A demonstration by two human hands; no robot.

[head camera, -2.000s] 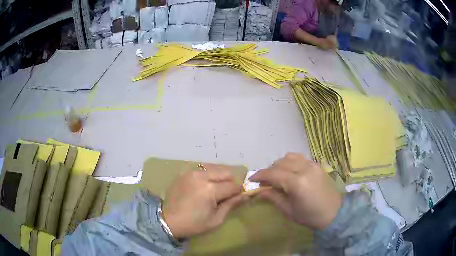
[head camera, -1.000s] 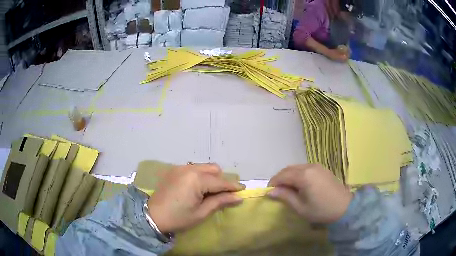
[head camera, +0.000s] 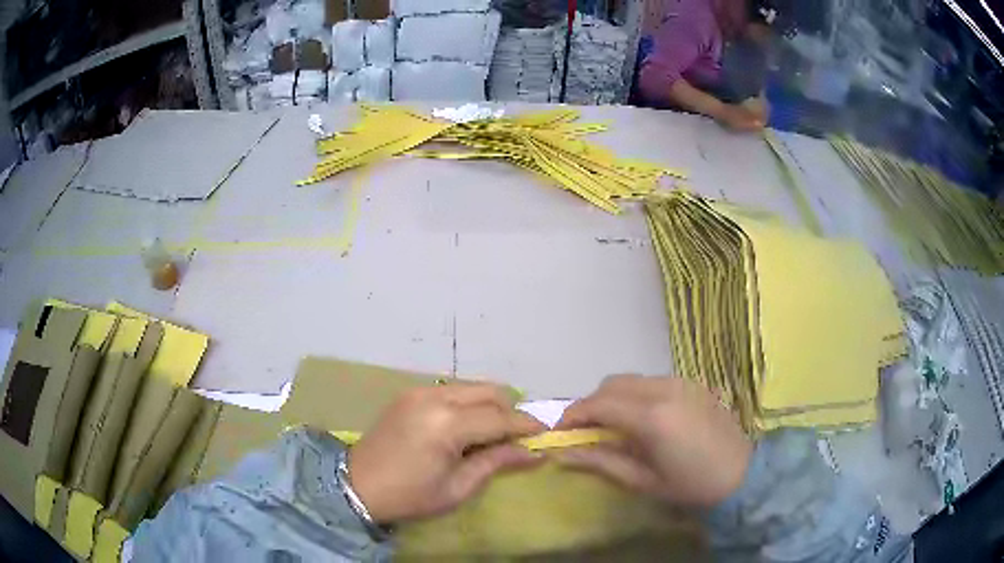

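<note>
A yellow bag body panel [head camera: 550,515] with a khaki-brown reverse lies at the front edge of the table, its near part blurred. A narrow yellow folded edge [head camera: 567,439] shows between my hands. My left hand [head camera: 440,449] pinches it from the left, thumb below and fingers above. My right hand [head camera: 661,440] pinches it from the right in the same way. The hands are close together with a small gap. A khaki part of the panel shows beyond my left hand. Fingertips partly hide the fold.
Overlapping finished panels [head camera: 123,423] lie at left. A thick yellow stack [head camera: 820,319] stands at right. Yellow strips [head camera: 495,143] lie at the back, a small bottle [head camera: 164,271] at left. Crumpled plastic film [head camera: 930,374] lies far right. A person's sleeve [head camera: 680,50] shows across the table.
My hands have stayed on the folded edge. They are closer together than one second ago, and the khaki part beyond my left hand shows more. The view has shifted slightly.
</note>
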